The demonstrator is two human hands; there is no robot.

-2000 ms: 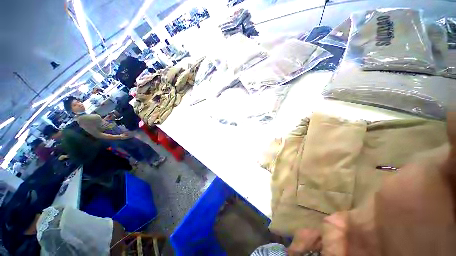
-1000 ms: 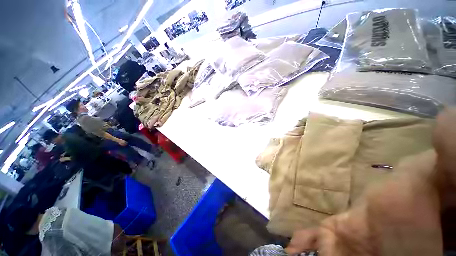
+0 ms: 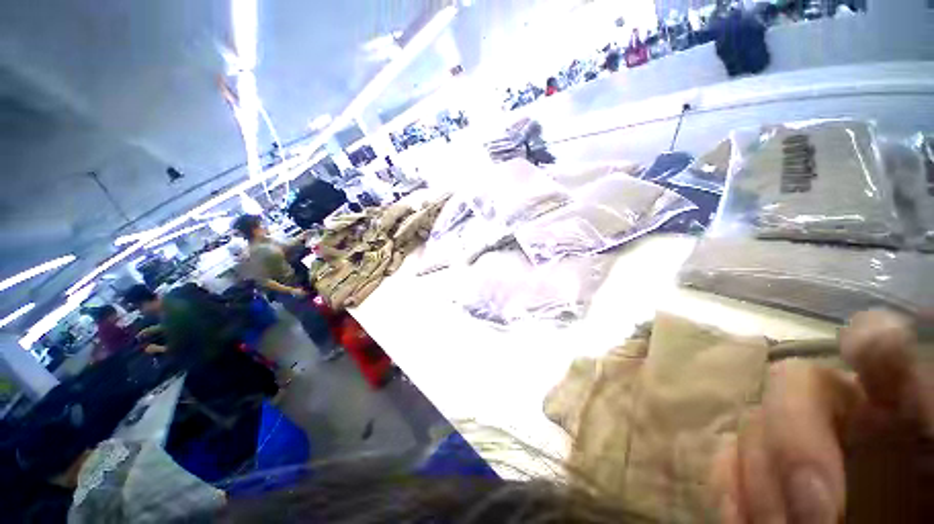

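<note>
A tan garment (image 3: 702, 399) lies at the lower right, blurred, with a folded sleeve or flap across it. My left hand (image 3: 794, 440) is over its right part, fingers bent downward; whether they pinch the cloth cannot be told. My right hand (image 3: 886, 358), blurred and partly cut off by the right edge, is close beside it, over the garment's upper right part. No tool can be made out in either hand.
Bagged garments (image 3: 819, 189) lie behind the garment; more polybags (image 3: 599, 220) and a rumpled brown pile (image 3: 374, 246) lie farther along the white table (image 3: 410, 343). People and blue bins (image 3: 282, 440) are left. Dark hair-like strands blur the bottom edge.
The view has tilted up, so the table and garment sit lower. My hands have moved closer together at the garment's upper right, covering its small dark slit. Dark strands have entered at the bottom.
</note>
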